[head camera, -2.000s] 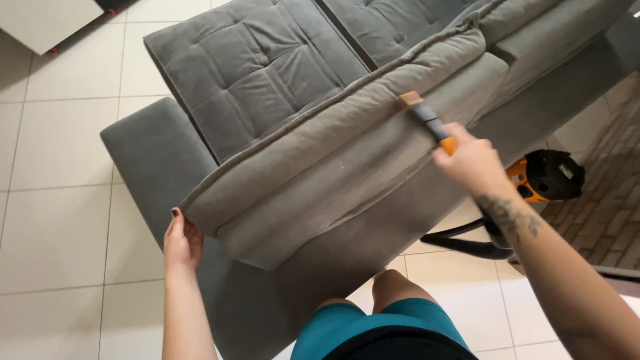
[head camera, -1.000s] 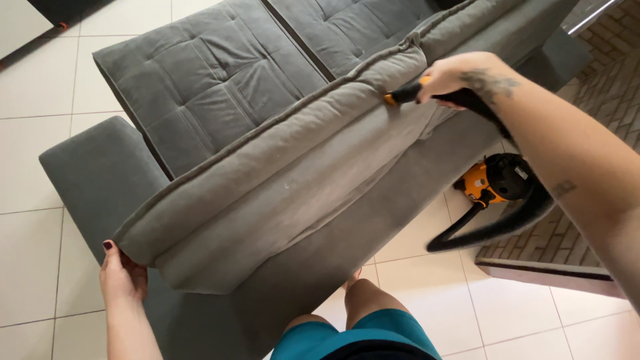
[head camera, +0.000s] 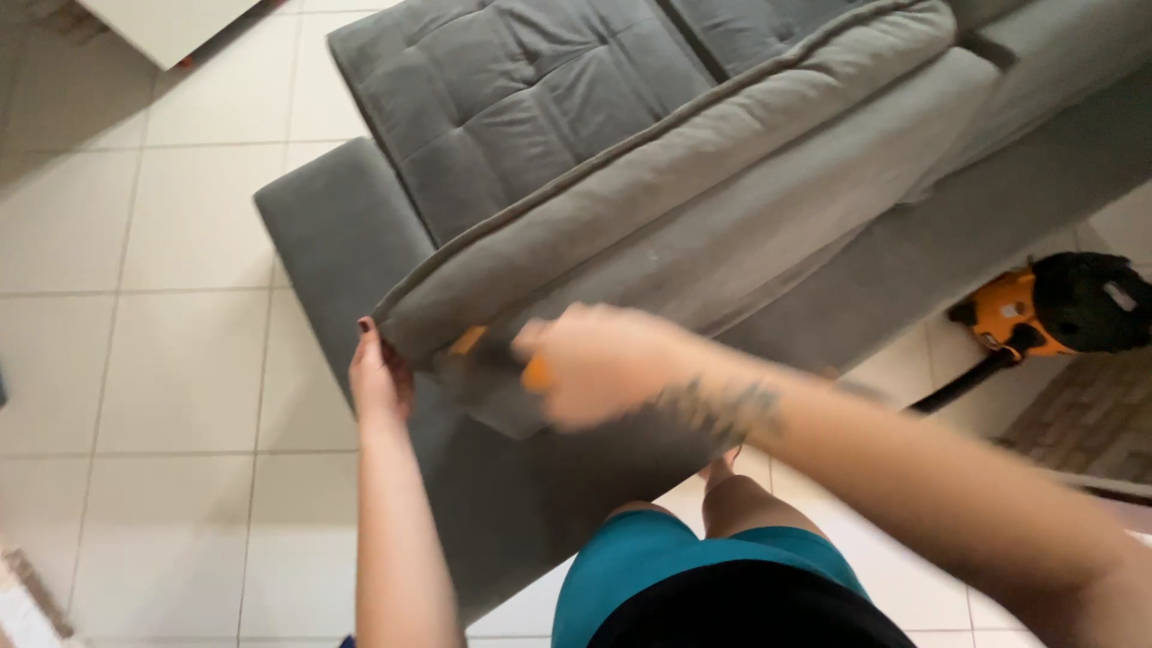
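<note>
A grey upholstered sofa stretches diagonally across the view, its long back cushion facing me. My left hand grips the near left corner of that cushion. My right hand, blurred by motion, is closed around a black and orange handheld tool, which looks like a vacuum cleaner's brush nozzle. The nozzle lies at the cushion's lower left part, a short way right of my left hand; whether it touches the fabric cannot be told.
An orange and black canister vacuum cleaner stands on the tiled floor at the right, its black hose running toward me. Beside it lies a brown patterned surface. A white piece of furniture is at the top left.
My right hand has moved with the nozzle from the cushion's far right part to its left end, near my left hand. My left hand has stayed at the corner.
</note>
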